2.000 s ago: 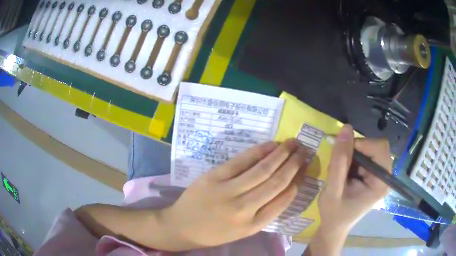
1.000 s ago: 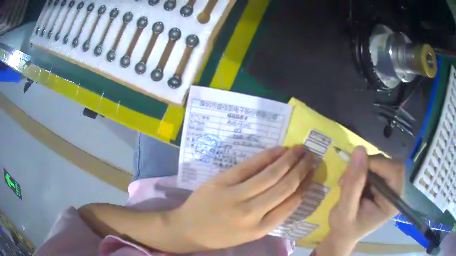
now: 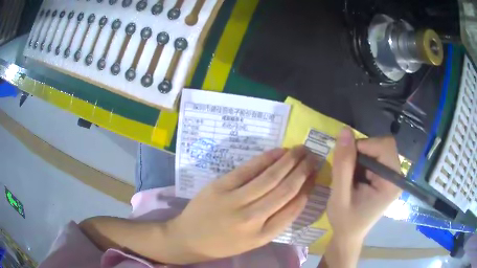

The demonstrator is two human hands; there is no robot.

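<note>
A yellow sheet with small white printed labels lies at the bench's front edge. A white record slip with a blue stamp is beside it on the left. My left hand lies flat over both papers, fingertips at a printed label; its palm side is hidden. My right hand grips a dark pen, its tip end near that label and partly hidden by the fingers.
A white foam tray of dumbbell-shaped parts lies at upper left. A silver fixture nest with a brass-coloured ring stands on the black mat at upper right. Dark thin tools lie below it. Another white tray is at the right edge.
The whole view shifted slightly right, then back left. My left hand stays over the papers. My right hand still holds the pen, its fingertips slightly nearer the label's upper right than one second ago.
</note>
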